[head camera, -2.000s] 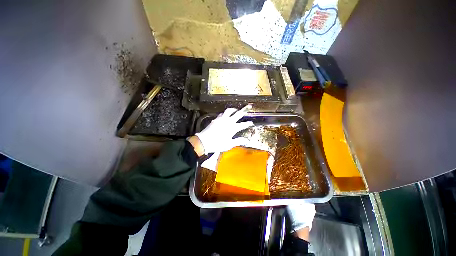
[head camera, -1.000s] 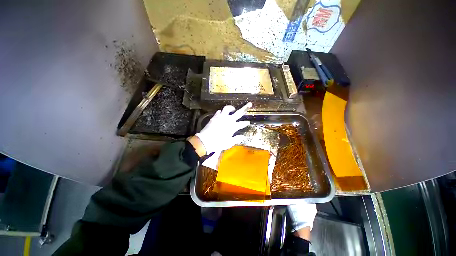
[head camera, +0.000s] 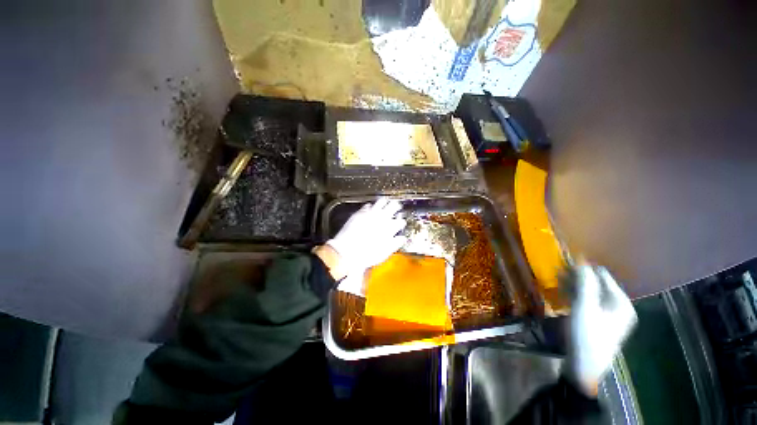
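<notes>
My left hand (head camera: 369, 236), in a white glove, reaches over the left side of the steel tray (head camera: 398, 350). Its fingers point up and right, beside the orange sheet (head camera: 407, 290); whether it grips the sheet is hidden. The sheet lies over the tray's front middle. A pale crumpled wipe (head camera: 430, 238) lies behind it, and copper strands (head camera: 477, 270) fill the tray's right side. My right hand (head camera: 602, 319), gloved and motion-blurred, is right of the tray, near the booth's right wall. A small dark blur shows at its fingertips; I cannot tell what it is.
The solder pot (head camera: 388, 144) stands behind the tray. The black dross tray (head camera: 264, 195) with a tan strip (head camera: 217, 197) is left. A controller (head camera: 498, 124) with a blue-handled tool (head camera: 508, 123) is back right. A curved orange strip (head camera: 535, 224) lies right, a second metal tray (head camera: 510, 386) front right.
My right hand has risen from below the tray's front edge to the right side. My left hand's fingers have drawn closer together. The camera view has shifted slightly.
</notes>
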